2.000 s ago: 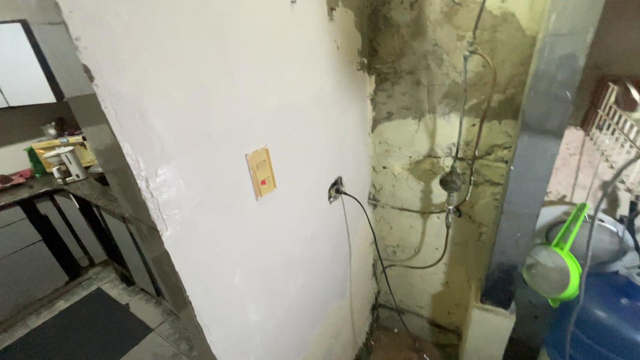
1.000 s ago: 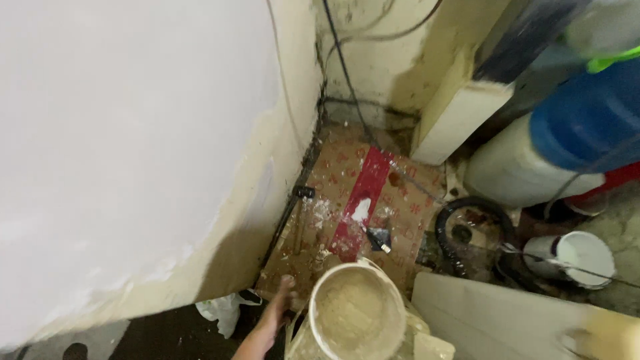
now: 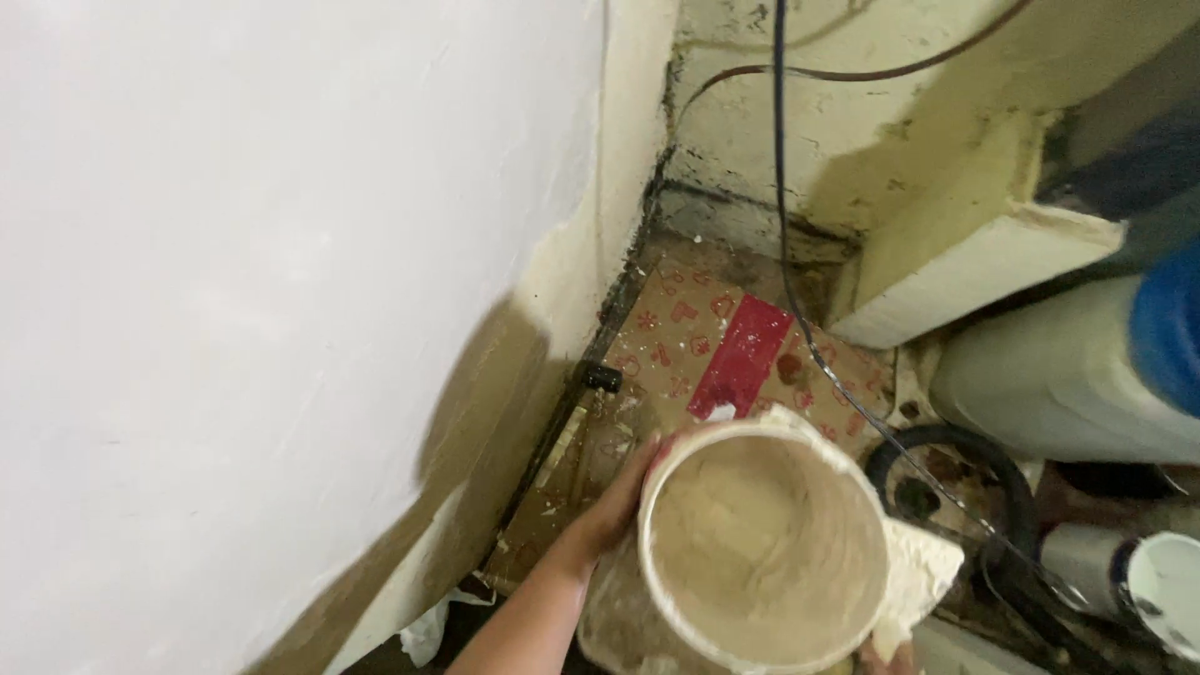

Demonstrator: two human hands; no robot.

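Observation:
A round white bucket [image 3: 656, 581] with beige wall putty [image 3: 741, 525] inside fills the lower middle of the head view. My left hand [image 3: 623, 487] grips its left side near the rim, the fingers partly hidden behind it. At the bucket's lower right my right hand [image 3: 889, 656] shows only in part, just below a putty-covered flat piece [image 3: 919, 572], probably a putty knife's blade; its grip is mostly hidden. On the floor, left of the bucket, lies a hammer with a black head [image 3: 602, 378].
Printed cardboard [image 3: 670, 319] with a red strip covers the floor corner. A white-coated wall [image 3: 281, 234] stands close on the left. A black cable [image 3: 780, 169] hangs across. At right are a blue-and-white drum [image 3: 1041, 366], a black hose [image 3: 1017, 469] and a small white pail [image 3: 1167, 581].
My left hand was beside the bucket a second ago and is now against its side. The bucket shows larger and nearer. The view has swung down from the wall outlets.

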